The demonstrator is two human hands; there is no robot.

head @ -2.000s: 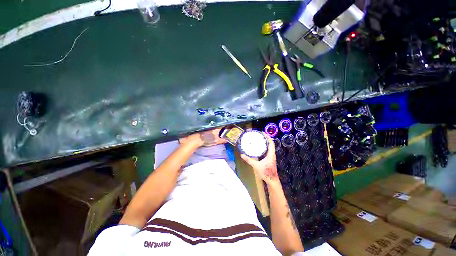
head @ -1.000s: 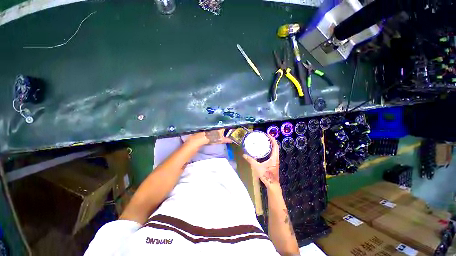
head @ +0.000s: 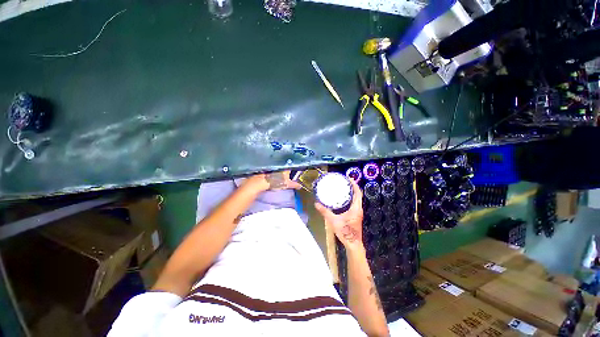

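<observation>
My right hand [head: 347, 220] is wrapped around a round white-topped tub [head: 333, 191] with a dark rim, held just off the bench's front edge. My left hand [head: 281, 180] is beside it, its fingers at a small square tray [head: 306, 177] with a pale rim and brownish middle. The tray is tilted and touches or nearly touches the tub's left side. The left fingertips are small and partly hidden by the tray.
On the green bench [head: 177, 85] lie yellow-black pliers [head: 375, 108], green-handled cutters [head: 408, 100], a yellow-headed hammer [head: 377, 46] and a slim stick [head: 327, 83]. A black compartment tray [head: 388, 243] stands right of my right hand, with one ring lit pink. Cartons [head: 474, 296] are lower right.
The view has shifted, so the bench tools sit farther right than two seconds ago. The small tray looks more tilted. Both hands keep nearly the same hold.
</observation>
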